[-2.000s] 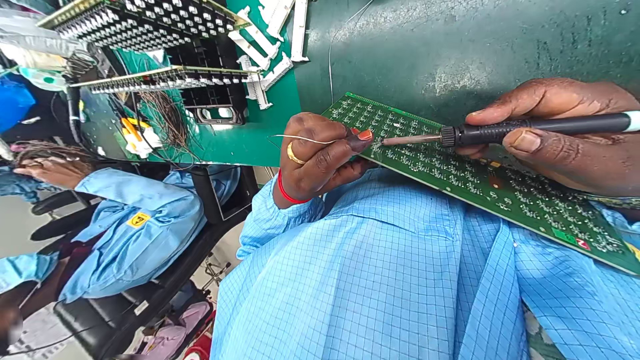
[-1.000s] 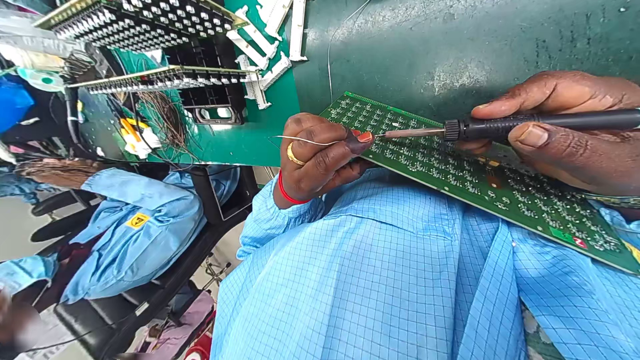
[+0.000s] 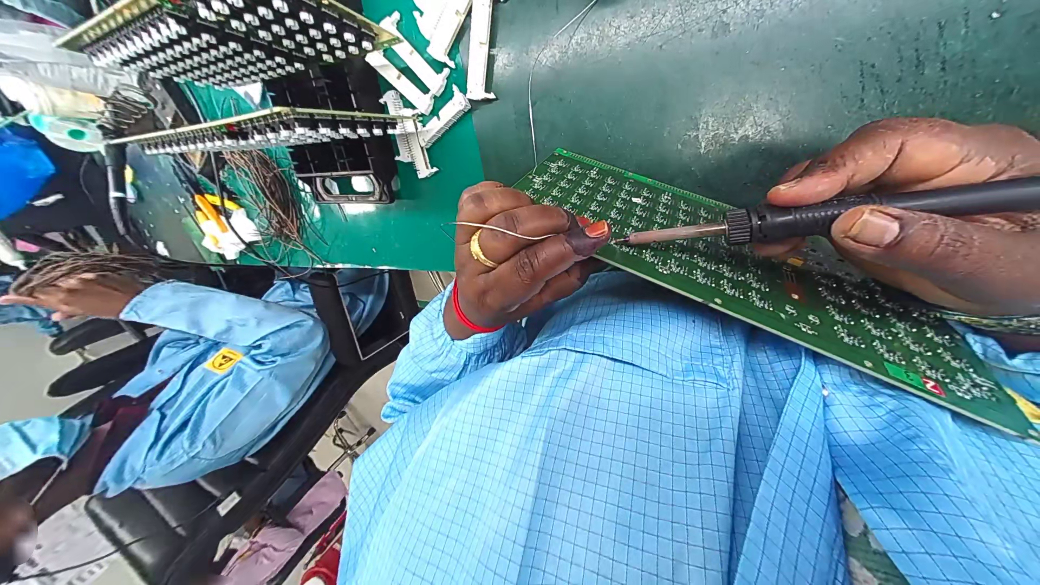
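Note:
A green printed circuit board (image 3: 715, 260), covered in rows of solder joints, lies tilted in front of my body with its solder side up. My left hand (image 3: 520, 252) is at its left corner and pinches a thin solder wire (image 3: 505, 231) between thumb and forefinger. A soldering iron (image 3: 780, 221) with a black handle is held in my right hand (image 3: 926, 211), above the board's middle. Its tip points left and meets the board close beside my left fingertips; whether it touches the wire is too small to tell.
Circuit boards with white parts (image 3: 268, 130) stand at the upper left by a black frame (image 3: 345, 154). White plastic connectors (image 3: 410, 73) lie on the green mat (image 3: 422, 219). Orange-handled cutters (image 3: 213, 213) and a wire bundle (image 3: 272, 195) are further left. A co-worker in a blue coat (image 3: 227, 382) sits at left.
The soldering iron has shifted slightly, with its tip staying beside my left fingertips. Both hands keep their holds. The co-worker's arm and head have moved a little.

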